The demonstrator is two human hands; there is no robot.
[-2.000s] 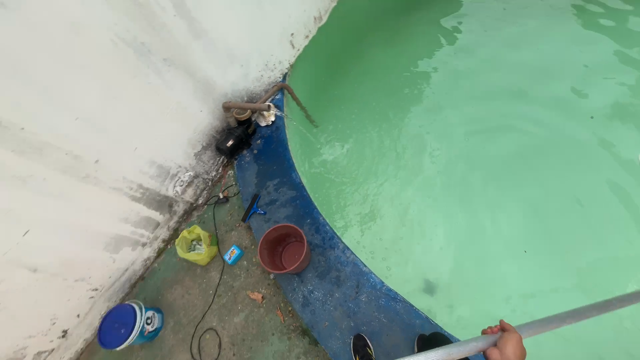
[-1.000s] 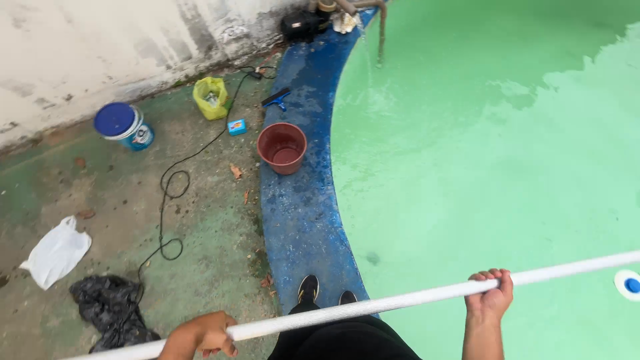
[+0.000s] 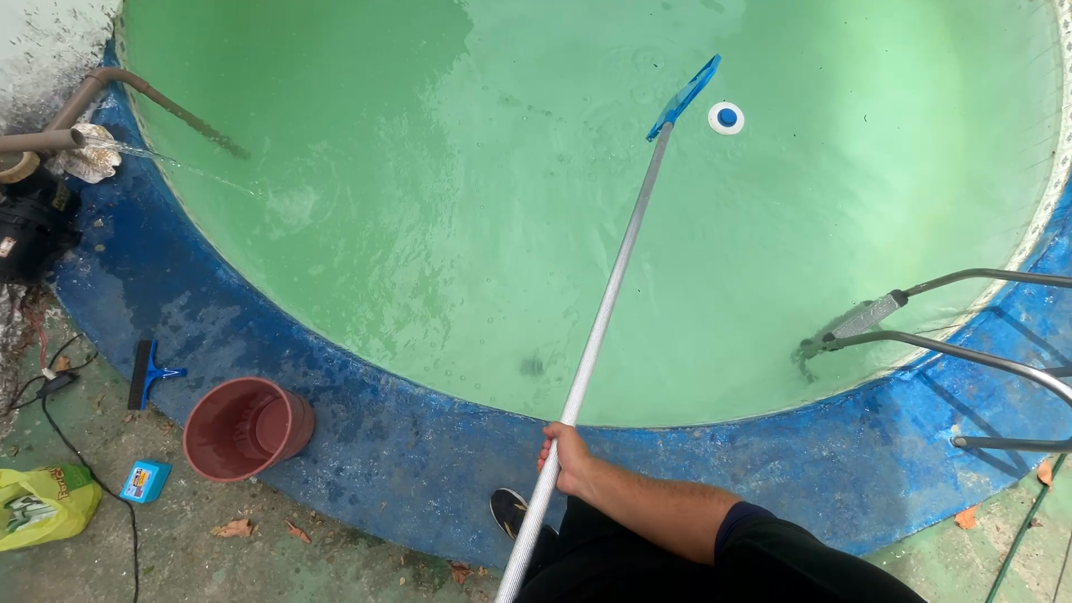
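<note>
My right hand (image 3: 568, 456) grips a long metal telescopic pole (image 3: 610, 293) near the pool's edge, low in the centre of the view. The pole runs out over the green pool water (image 3: 435, 251) to a blue pool skimmer head (image 3: 685, 97) at its far end. Just right of that head floats a round white dispenser with a blue centre (image 3: 726, 118). My left hand is outside the view. The pole's near end passes out at the bottom edge, beside a dark shoe (image 3: 507, 511).
On the blue pool rim (image 3: 402, 469) stand a reddish-brown bucket (image 3: 249, 429) and a squeegee (image 3: 151, 373). A black pump (image 3: 33, 222) with brown pipes sits left, water pouring from one. A metal ladder (image 3: 1005, 352) is at right. A cable, small blue box (image 3: 145, 481) and yellow bag (image 3: 50, 507) lie lower left.
The view has swung toward the pool. The pole, held across my body by both hands a second ago, now points out over the water. My left hand has left the view.
</note>
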